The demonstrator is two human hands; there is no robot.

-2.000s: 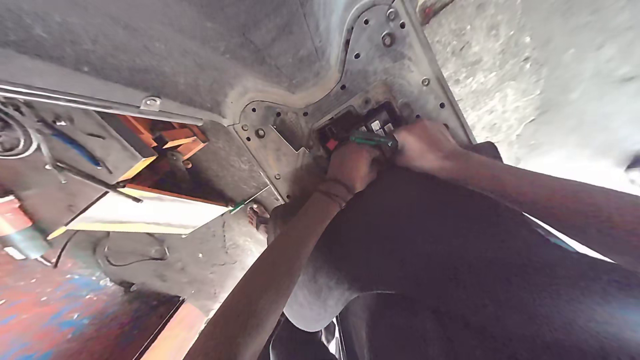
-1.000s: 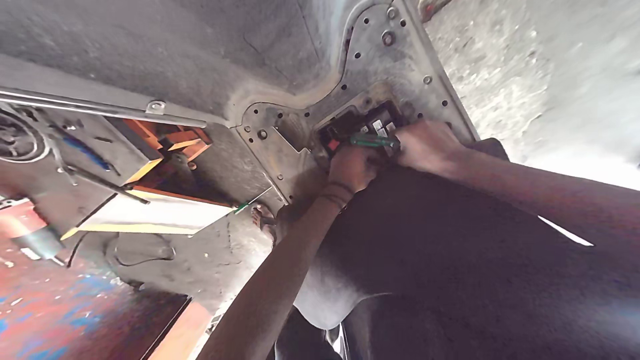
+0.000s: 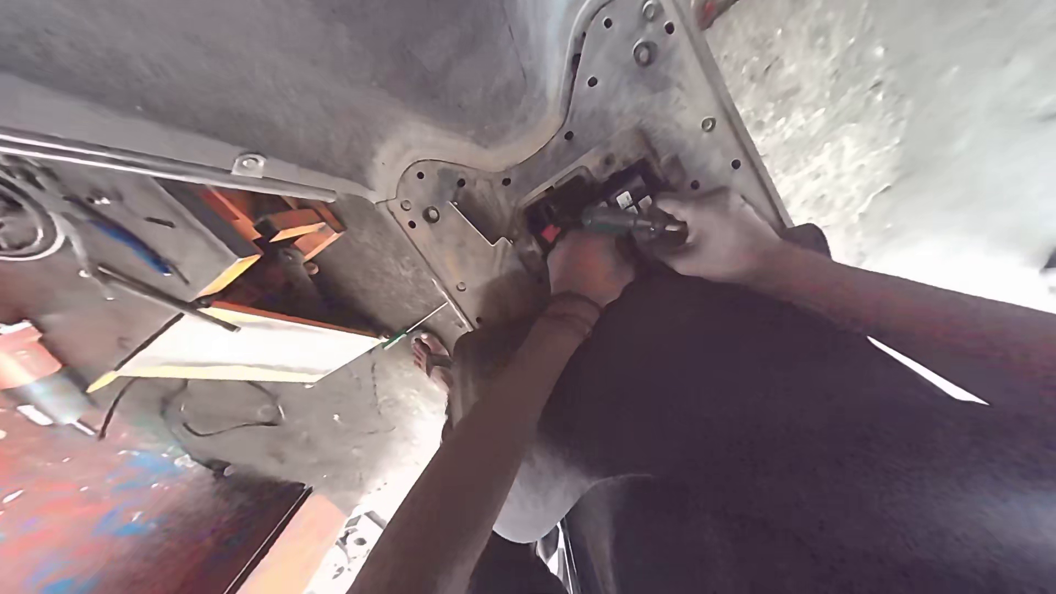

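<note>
My left hand (image 3: 591, 262), with a band at the wrist, is at the near edge of a recess in a metal panel (image 3: 511, 239). My right hand (image 3: 718, 235) is curled at the right side of the same recess. Between the two hands lies a dark green, cylinder-like tool or part (image 3: 615, 219); its right end reaches the fingers of my right hand. Behind it a black component (image 3: 634, 183) with small white pieces sits in the recess, and a red piece (image 3: 550, 233) shows at the left. My left fingers are mostly hidden.
On the left are an open metal box with orange edges (image 3: 272, 342), cables (image 3: 33, 223) and a blue-handled tool (image 3: 132, 245). A red and blue stained surface (image 3: 91, 495) is at the lower left. A green-handled screwdriver (image 3: 396, 339) lies near a sandalled foot (image 3: 431, 360).
</note>
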